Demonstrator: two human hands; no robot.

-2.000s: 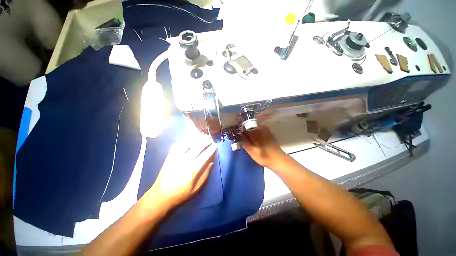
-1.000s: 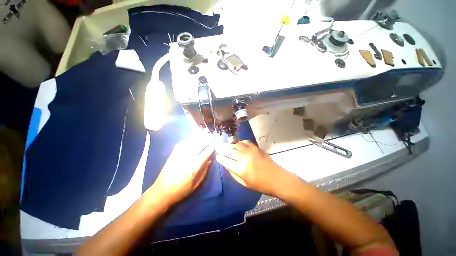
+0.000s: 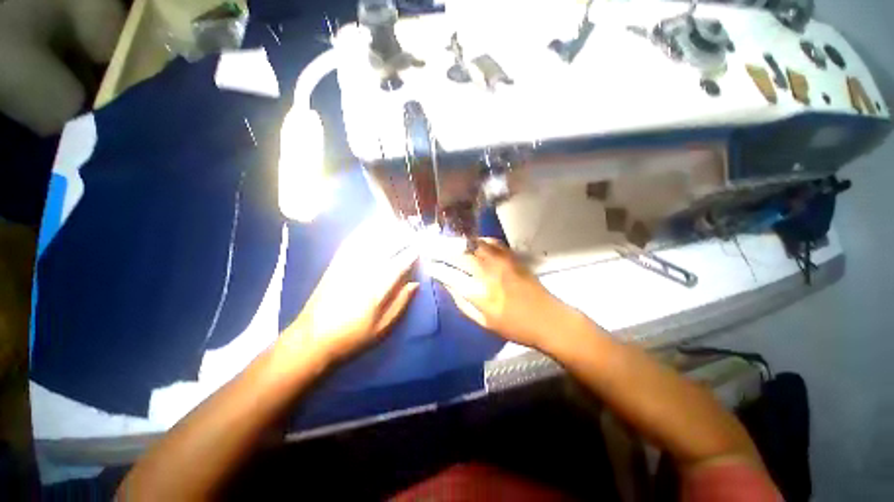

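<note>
A navy garment panel (image 3: 392, 368) lies under the head of the white sewing machine (image 3: 588, 93), bright blue near the lamp. My left hand (image 3: 358, 284) lies on the panel left of the needle area, fingers towards it. My right hand (image 3: 495, 289) is on the panel just right of it, its fingertips close to the left ones. The fingertips are washed out by glare, so the needle, presser foot and any pinch on the cloth cannot be made out. A straight-edged fold or seam line runs down between the hands.
More navy panels (image 3: 147, 235) lie at left with a white scrap (image 3: 247, 72) on them. The lit lamp (image 3: 302, 167) stands left of the needle area. Metal thread snips (image 3: 662, 267) lie at right. A dress form (image 3: 64, 59) stands at upper left.
My right hand has come from beside the machine head to the front of the needle area, near my left hand. The view has tilted lower. The panel's front part shows less.
</note>
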